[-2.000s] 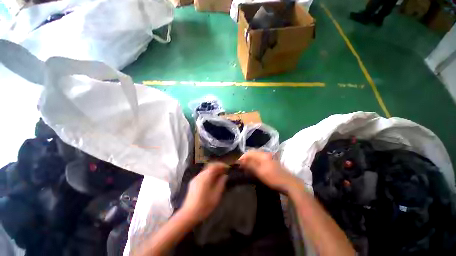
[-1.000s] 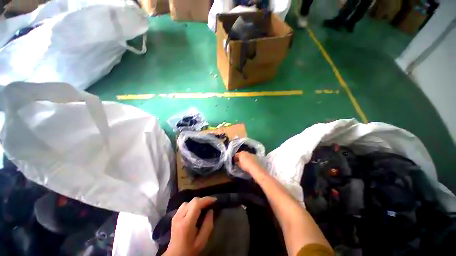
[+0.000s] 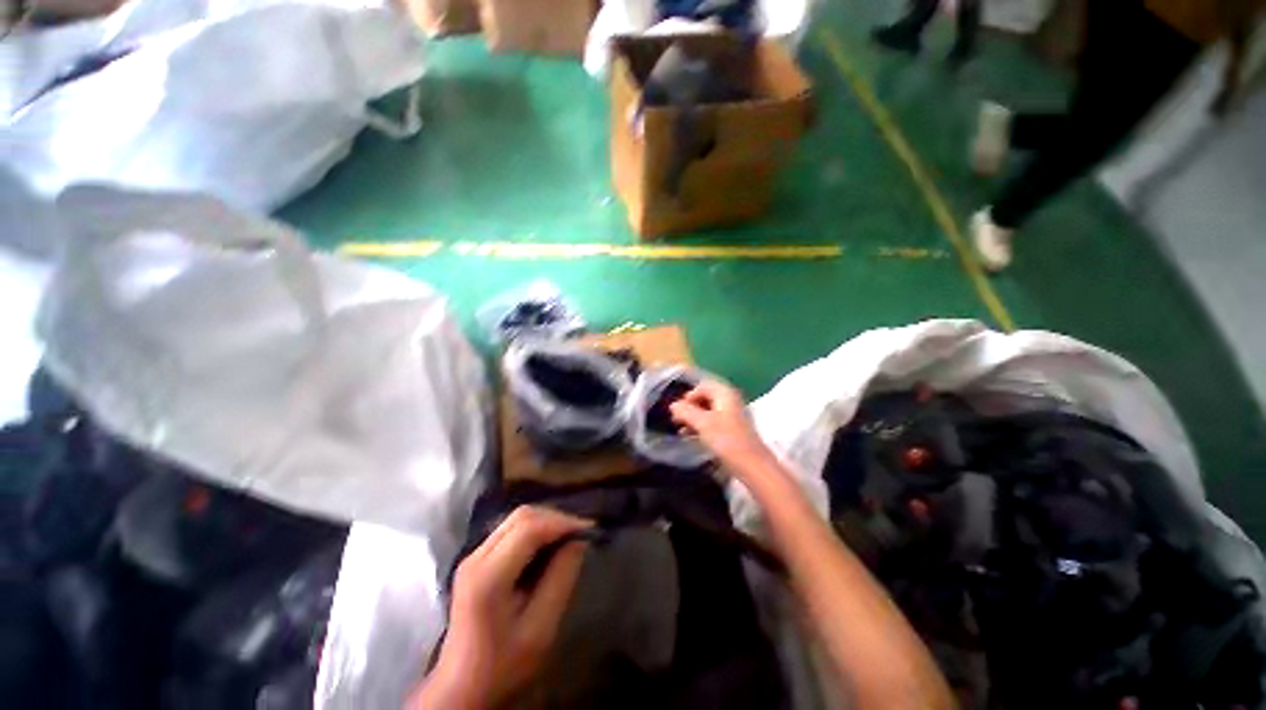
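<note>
A dark grey bag or pouch with black edges (image 3: 625, 596) lies on my lap. My left hand (image 3: 514, 590) grips its black upper edge between thumb and fingers. My right hand (image 3: 715, 416) is over the mouth of the right clear plastic bag (image 3: 664, 447), fingertips bent together at its dark contents. Whether they pinch a piece is too blurred to tell. The left plastic bag (image 3: 567, 416) is open beside it, with black pieces inside. A smaller plastic bag (image 3: 530, 319) lies beyond.
Cardboard (image 3: 555, 469) lies under the plastic bags. White bulk sacks with dark items stand at left (image 3: 278, 375) and right (image 3: 819, 375). A carton (image 3: 708, 174) sits on the green floor ahead. A person's dark legs and light shoes (image 3: 1097, 125) are at upper right.
Both hands were together on the item two seconds ago; my right hand then moved to the right plastic bag and is now slightly higher there. A walking person has appeared at upper right.
</note>
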